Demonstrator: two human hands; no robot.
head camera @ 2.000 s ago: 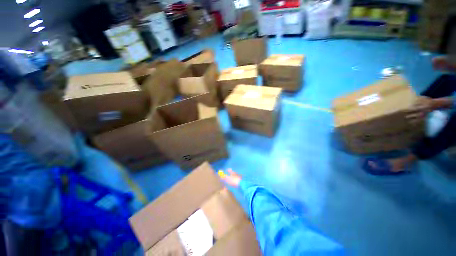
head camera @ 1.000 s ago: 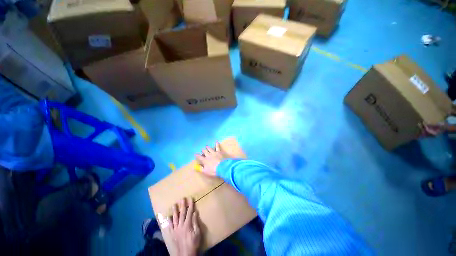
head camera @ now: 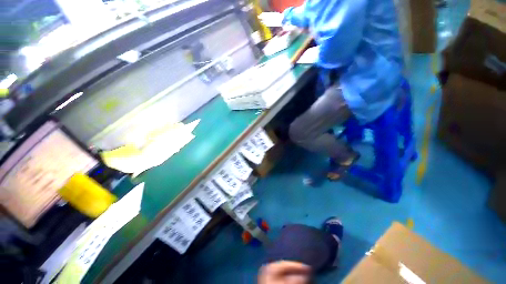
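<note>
A closed brown carton (head camera: 408, 258) lies at the bottom right, cut off by the lower edge, with a small white label or glare spot on top. My left hand (head camera: 286, 273) is at the bottom edge, left of the carton and apart from it. It is blurred and cut off, so its fingers cannot be made out. My right hand is out of the picture.
A green-topped bench (head camera: 208, 136) runs diagonally with white boxes (head camera: 258, 86), yellow sheets (head camera: 150, 147), a monitor (head camera: 44, 172) and a yellow roll (head camera: 87, 195). White labels (head camera: 186, 222) hang along its edge. A person in blue sits on a blue stool (head camera: 385, 150). Brown cartons (head camera: 471, 122) stand right.
The view has swung left to the bench. The carton now shows at the bottom right. My left hand has come off its top, and my right hand has left the picture.
</note>
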